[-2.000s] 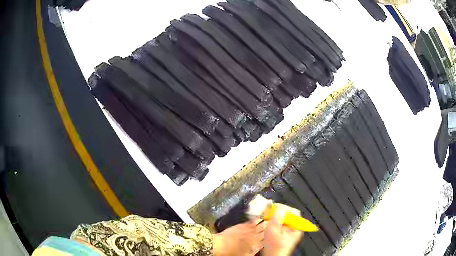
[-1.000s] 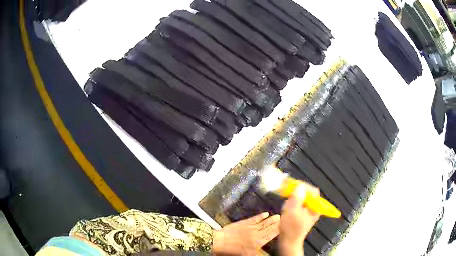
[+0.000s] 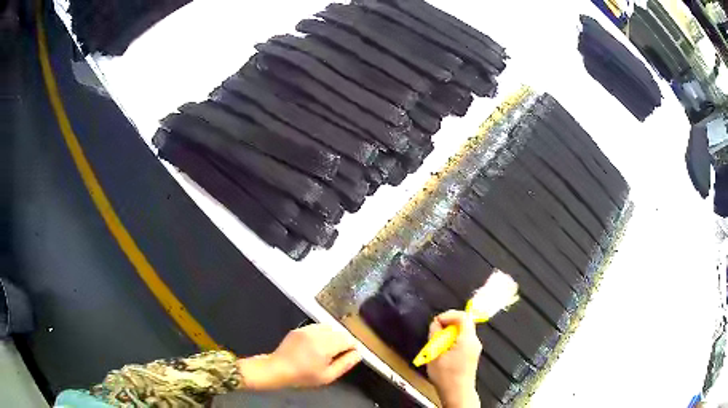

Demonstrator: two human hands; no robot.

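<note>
My right hand [image 3: 456, 362] grips the yellow-handled glue brush [image 3: 455, 331], its pale bristles pointing up and right over the row of black pieces. The overlapping black pieces [image 3: 519, 231] lie on the gluing board [image 3: 351, 279], whose left long edge is crusted with whitish glue. The piece nearest me is dark and shiny at its end. My left hand [image 3: 307, 356] is at the table's near edge, left of the board's bare near corner, fingers loosely bent. Whether it holds anything is not clear.
Loose black glued pieces [image 3: 295, 119] spread over the white table [image 3: 263, 247] left of the board. Another black pile [image 3: 619, 68] lies at the far right, with assorted items beyond. A dark floor with a yellow line [image 3: 112, 215] runs along the left.
My left hand has moved left, off the pieces to the table edge. The brush has swung from the pieces' left ends to over their middle, bristles now pointing right. The view has shifted slightly.
</note>
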